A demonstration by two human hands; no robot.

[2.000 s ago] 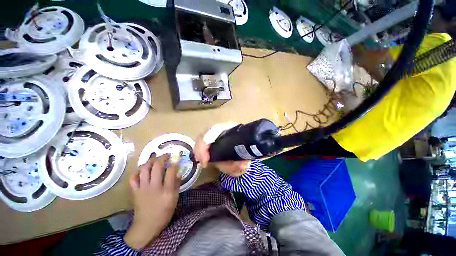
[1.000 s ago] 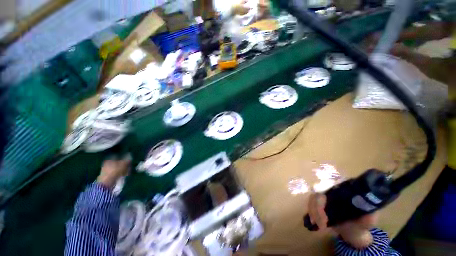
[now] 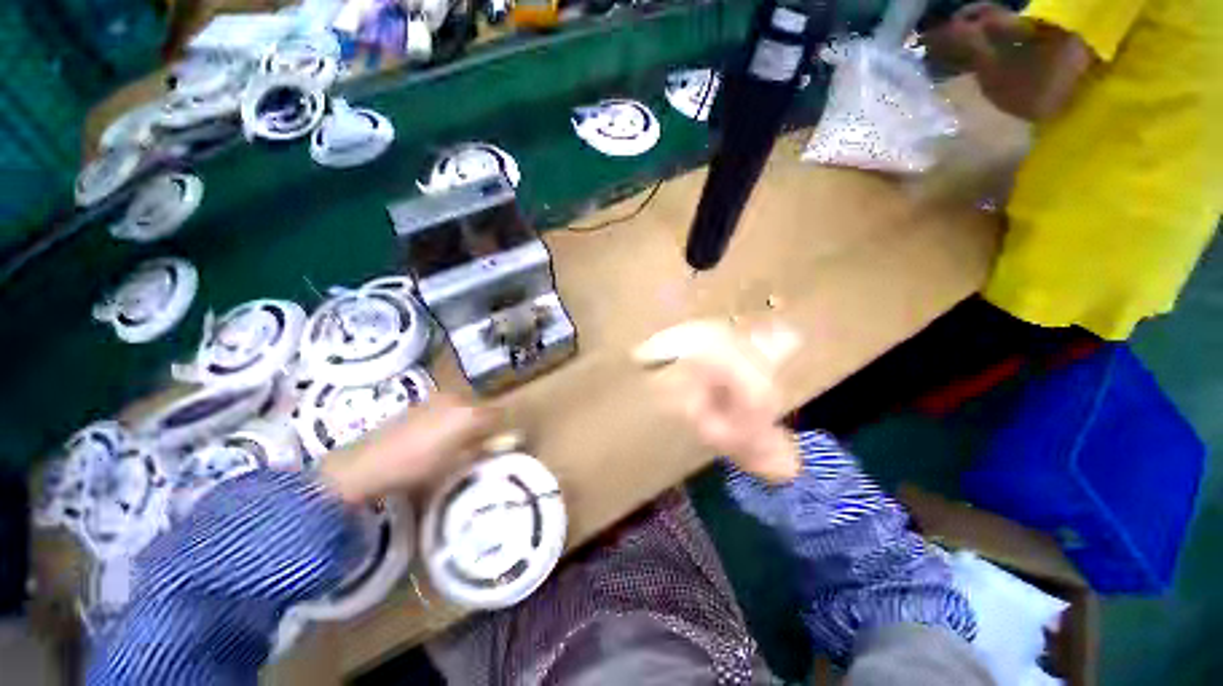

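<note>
A round white lamp base (image 3: 496,531) with dark curved slots is at the bench's front edge. My left hand (image 3: 423,449) is blurred, with its fingertips at the base's upper rim; whether they grip it is unclear. My right hand (image 3: 731,409) is blurred, empty and spread over the cardboard, right of the base. The black electric screwdriver (image 3: 751,134) hangs bit down beyond my right hand, not touched by it. The grey metal screw feeder (image 3: 490,288) stands beyond the base, with a dark open hopper and a small mechanism on its front ledge.
Piled lamp bases (image 3: 362,328) lie at the left. More bases (image 3: 617,126) lie on the green conveyor (image 3: 402,161) and beyond it. A clear bag of white parts (image 3: 879,114) and a person in yellow (image 3: 1127,174) are at the right. A blue crate (image 3: 1100,469) and open carton (image 3: 999,616) are below.
My right hand has let go of the screwdriver, which now hangs free. My left hand has come back from the conveyor to the bench's front, where a lamp base lies. The view has turned down.
</note>
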